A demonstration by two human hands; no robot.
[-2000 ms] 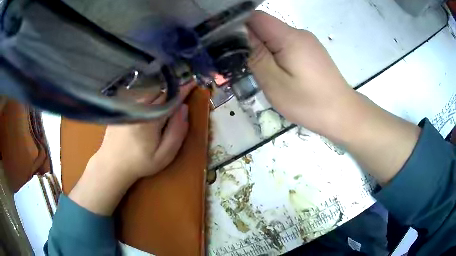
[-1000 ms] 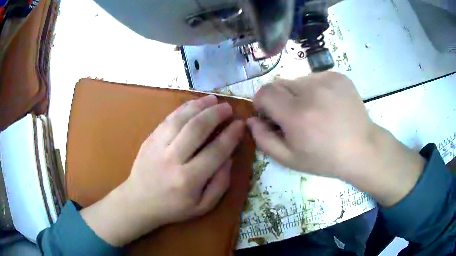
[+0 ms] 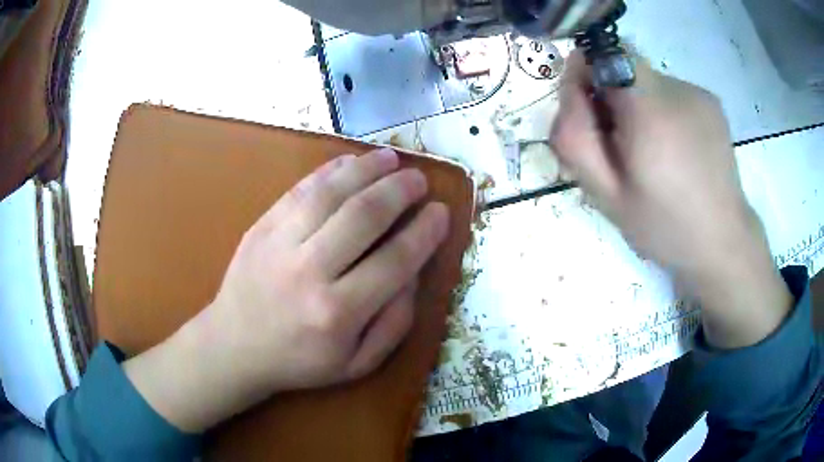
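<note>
The tan-brown leather panel [image 3: 194,207] lies flat on the table, its pale upper edge just below the machine's metal plates and apart from them. My left hand [image 3: 339,271] rests palm down on the panel's right part, fingers spread a little, not gripping it. My right hand [image 3: 646,153] is right of the panel, blurred, with curled fingers just below the dark knob with a coil spring [image 3: 610,59]. Whether it touches the knob or holds something is hidden. The sewing machine head [image 3: 370,11] is cut off by the top edge. The shiny slide plate [image 3: 384,86] shows beneath it.
Stacked brown panels [image 3: 27,99] and white layers [image 3: 25,289] stand at the far left. The stained table's front edge carries a printed ruler [image 3: 529,388]. A dark seam [image 3: 529,196] runs around the machine bed. A pale grey machine part shows at the top right.
The panel went from under the machine head to the left and turned; the view shifted too. My right hand has left the panel's right corner and moved up to the right. My left hand stays on the panel.
</note>
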